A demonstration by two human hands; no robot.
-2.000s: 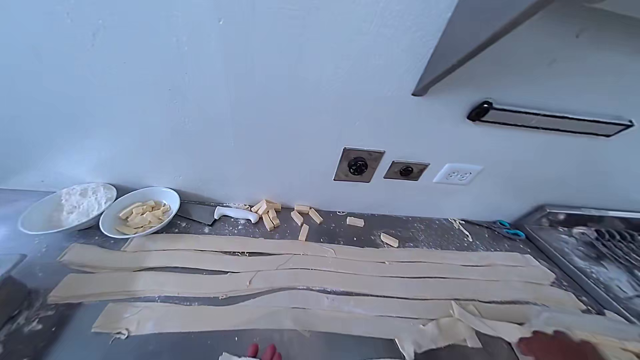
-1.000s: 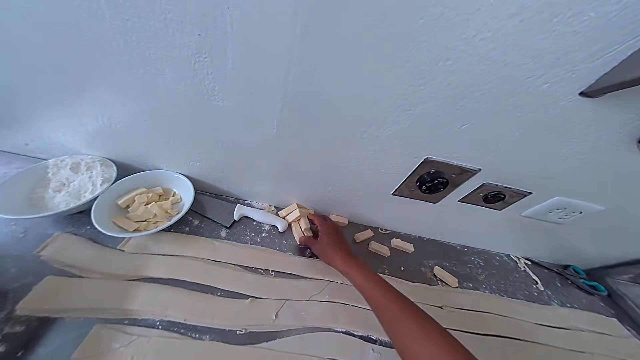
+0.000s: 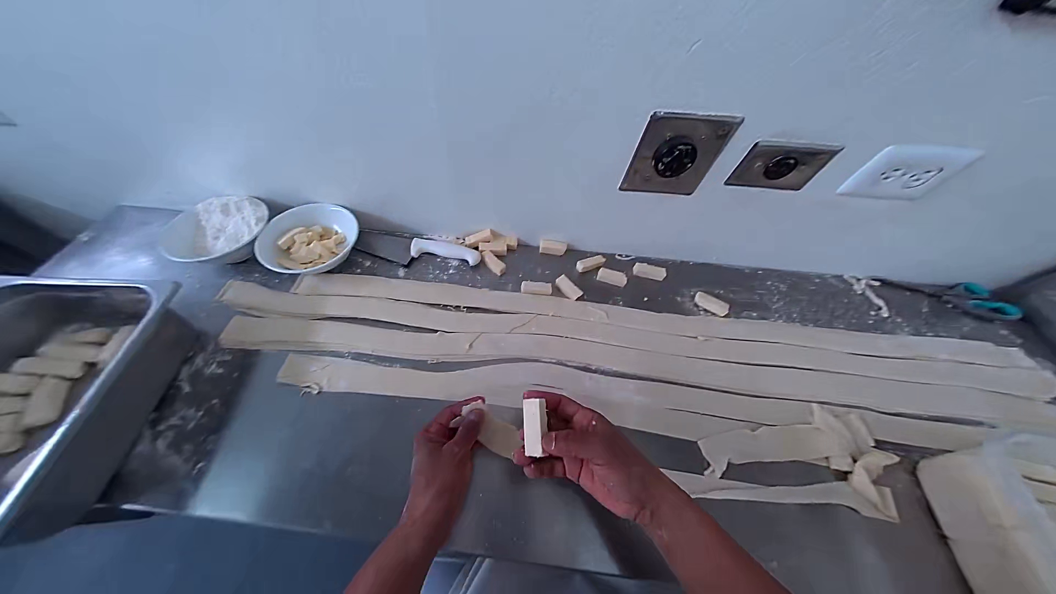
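My left hand [image 3: 450, 445] pinches one end of a short dough strip [image 3: 497, 435] above the front of the metal counter. Beside it, my right hand [image 3: 577, 441] holds a pale stick that looks like cheese [image 3: 535, 427] upright between thumb and fingers; the strip's other end reaches this hand. Behind both hands, long flat dough strips [image 3: 495, 342] lie side by side across the counter. More pale sticks [image 3: 611, 277] are scattered along the wall, some heaped near a knife with a white handle [image 3: 445, 251]. Crumpled dough pieces [image 3: 833, 450] lie to the right.
A metal pan [image 3: 153, 330] with wrapped dough pieces stands at the left. Along the wall are a bowl of white powder [image 3: 177, 239], a bowl of pale pieces [image 3: 351, 239] and, far right, scissors with teal handles [image 3: 994, 308]. A plastic-covered pale block [image 3: 982, 503] sits at the right front.
My right hand has come back from the heap of sticks by the knife and now holds one stick near my left hand. The view has shifted, bringing the metal pan into sight.
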